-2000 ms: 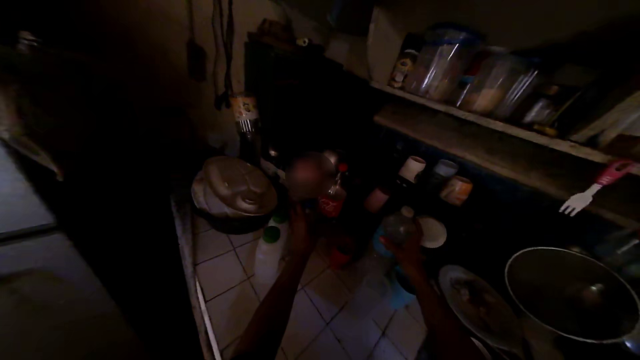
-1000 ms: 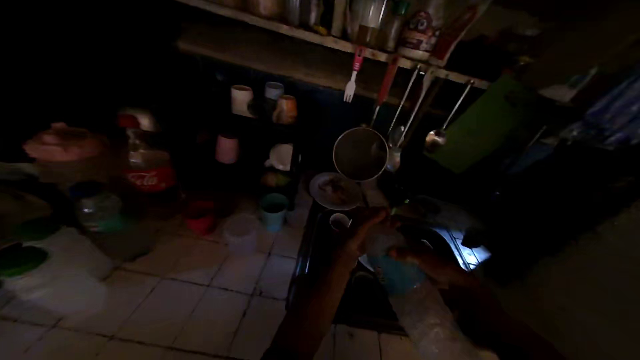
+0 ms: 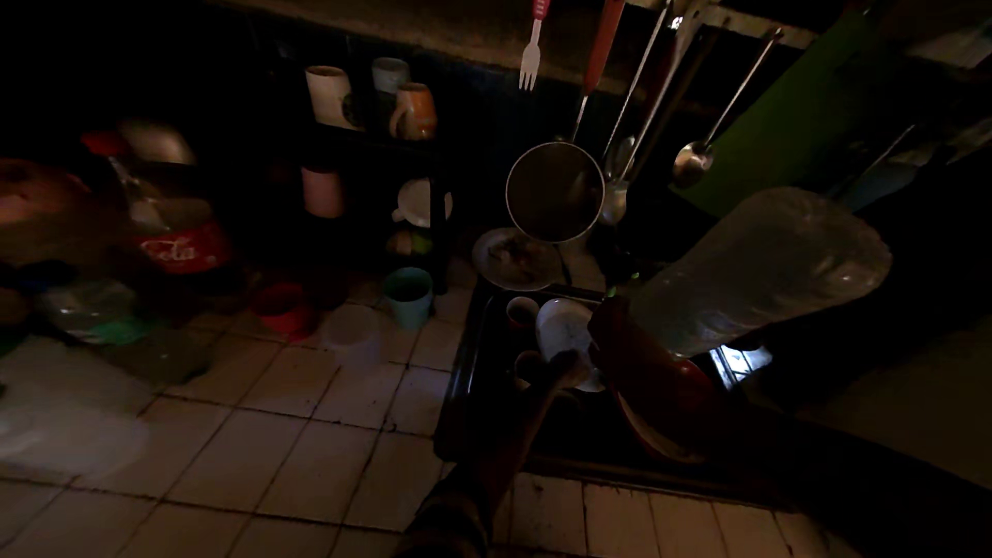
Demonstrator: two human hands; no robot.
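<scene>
My right hand (image 3: 639, 341) is closed around the neck of a large clear plastic bottle (image 3: 763, 267), which is tilted with its base up to the right. My left hand (image 3: 550, 380) is just left of it, low over a dark tray (image 3: 457, 395); in the dark its fingers are hard to make out. Beside the hands, a white dish (image 3: 562, 325) and a small cup (image 3: 522, 310) stand in the tray. A second small cup (image 3: 528, 364) is partly behind my left hand. A bowl with a red rim (image 3: 651, 434) lies partly under my right forearm.
A plate with food scraps (image 3: 518, 260) lies behind the tray. On the tiled counter (image 3: 310, 387) stand a teal cup (image 3: 409, 297), a red cup (image 3: 285, 310), a translucent cup (image 3: 351, 333) and a cola bottle (image 3: 182, 240). A pan (image 3: 555, 191) and ladles (image 3: 692, 163) hang above.
The bottle was held low with its body toward the bottom edge a second ago; now its base points up to the right. My left hand has come down over the tray.
</scene>
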